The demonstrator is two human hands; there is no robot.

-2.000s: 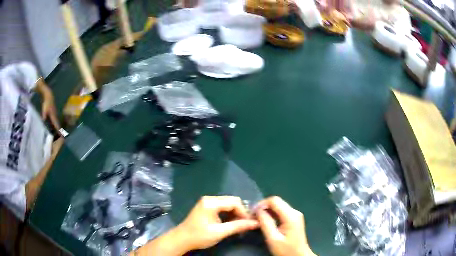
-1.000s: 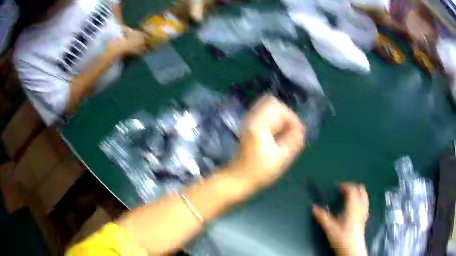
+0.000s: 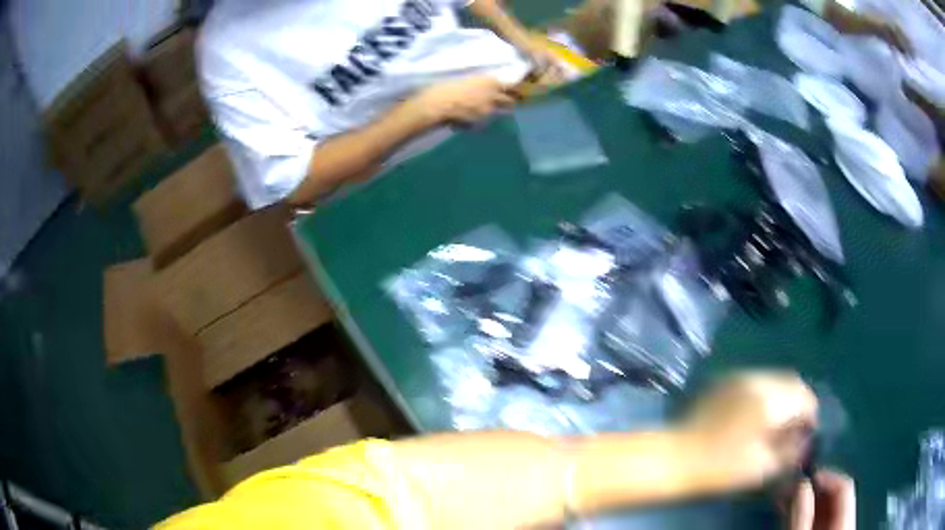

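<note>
My left hand (image 3: pixel 762 422) is at the lower right, blurred, with its fingers curled. My right hand (image 3: pixel 829 502) is just below it, mostly cut off by the bottom edge. A small black item (image 3: pixel 809 453), apparently a cable, is between the fingertips of both hands. A faint clear sheet (image 3: pixel 832 412) shows beside my left hand; I cannot tell if it is held. The loose black cable pile (image 3: pixel 762 254) lies above my hands. Bagged cables (image 3: pixel 565 316) lie in a shiny spread left of it.
A person in a white T-shirt (image 3: pixel 363 62) is at the table's far left side, with a flat clear bag (image 3: pixel 560 138) near their hands. Clear bags (image 3: pixel 798 186) and white pieces (image 3: pixel 876 171) lie at upper right. Cardboard boxes (image 3: pixel 244 280) stand left of the table edge.
The view has swung left, so the table's contents sit further right and more boxes show. My left hand, earlier raised beside the cable pile, is now close to my right hand.
</note>
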